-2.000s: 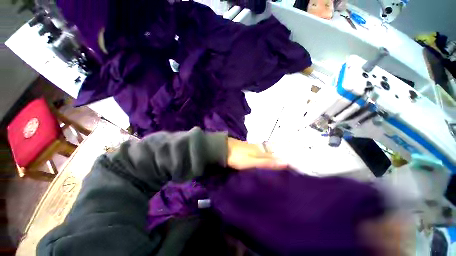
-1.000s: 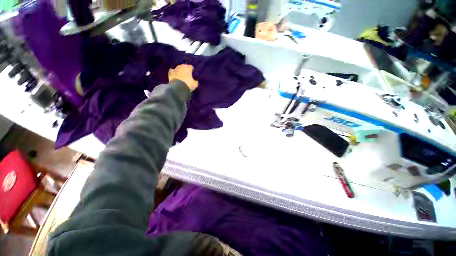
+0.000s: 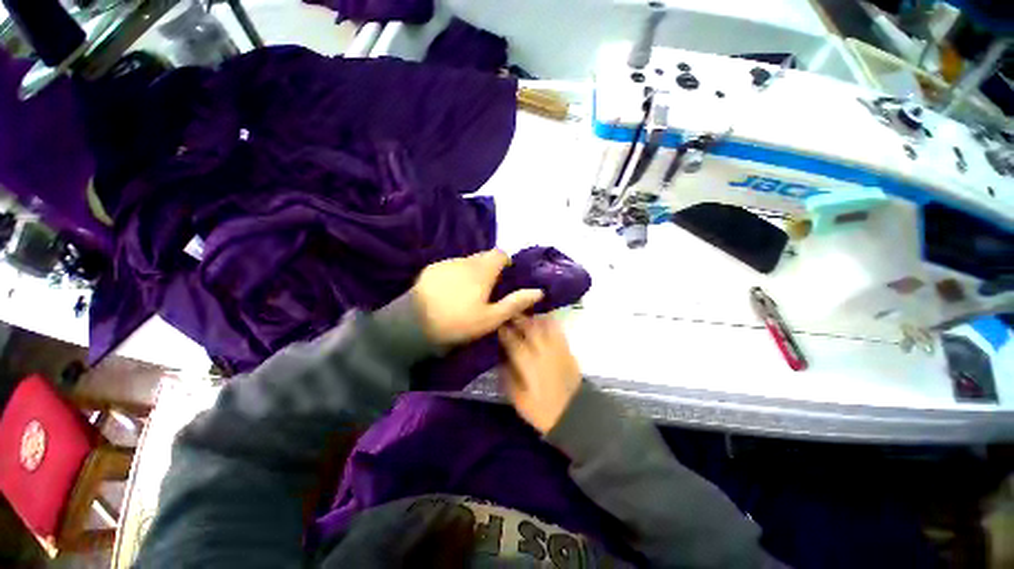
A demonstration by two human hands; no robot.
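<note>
A dark purple garment [image 3: 547,276] is bunched between both hands at the table's front, left of and in front of the needle area. My left hand [image 3: 458,298] grips it from the left, thumb pointing right. My right hand [image 3: 536,361] holds its lower side, fingertips partly hidden under the cloth. A large purple cloth heap [image 3: 300,222] lies to the left, touching the held part. The white sewing machine [image 3: 756,156] with a blue stripe stands at the right; its presser foot area [image 3: 612,209] has no cloth under it.
Red-handled snips [image 3: 778,329] lie right on the white table [image 3: 667,356]. A black pad [image 3: 734,236] lies by the machine arm. A wooden-handled tool [image 3: 543,103] is behind the heap. More purple cloth [image 3: 445,445] hangs at my lap. A red stool [image 3: 45,450] stands lower left.
My left hand has come back from the heap toward the table's front edge. My right hand has come into view. Both now hold purple cloth, pulled forward from the heap. The view has shifted.
</note>
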